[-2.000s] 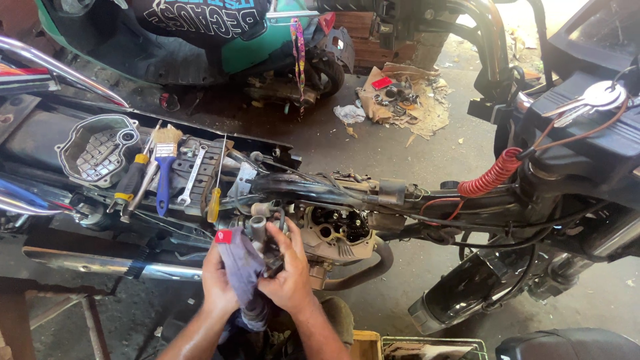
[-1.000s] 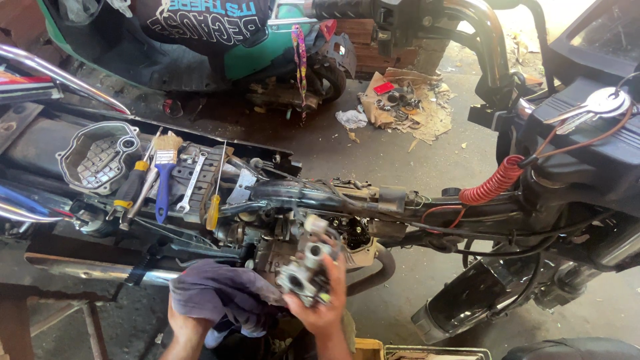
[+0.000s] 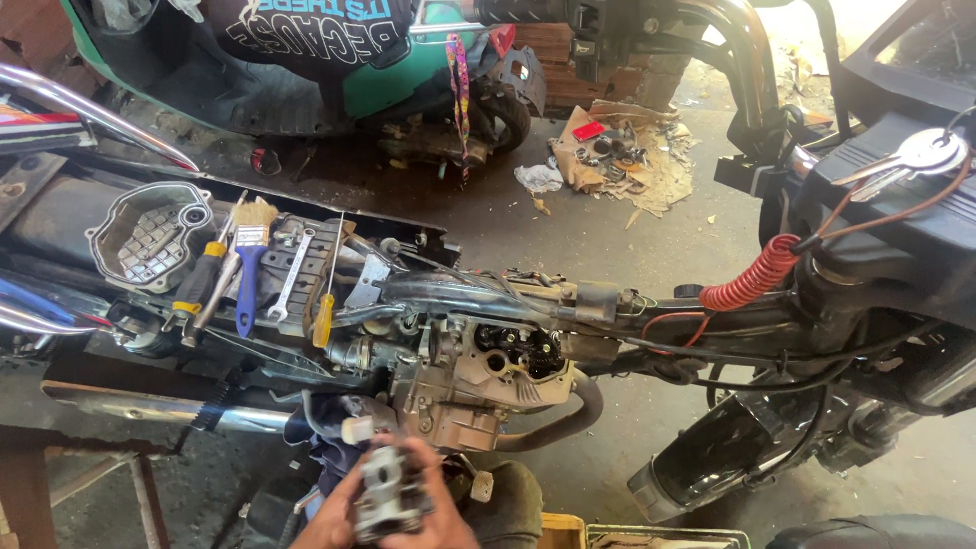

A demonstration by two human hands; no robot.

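Observation:
A metal engine part [image 3: 389, 488], slightly blurred, is held between my left hand [image 3: 335, 507] and my right hand [image 3: 438, 496] at the bottom centre. Just above them, a dark cloth [image 3: 332, 446] lies beside the motorcycle engine [image 3: 450, 412]. The engine's top is uncovered and shows dark, oily inner parts [image 3: 526, 347]. On the frame to the left rest a metal engine cover [image 3: 152, 236], a blue-handled paintbrush [image 3: 248, 267], a combination wrench [image 3: 293, 274], a yellow-handled screwdriver [image 3: 324, 313] and a black-and-yellow handled tool [image 3: 200, 278].
A green scooter [image 3: 320, 99] stands behind the motorcycle. Small parts lie on torn cardboard [image 3: 625, 152] on the floor, near a crumpled white rag [image 3: 540, 177]. Keys [image 3: 915, 156] and a red coiled cord [image 3: 751, 274] hang at the right. A yellow crate [image 3: 564, 530] is at the bottom edge.
The cloth has left my left hand and now lies by the engine. Both my hands are on the metal part, which has moved down and left from near the engine.

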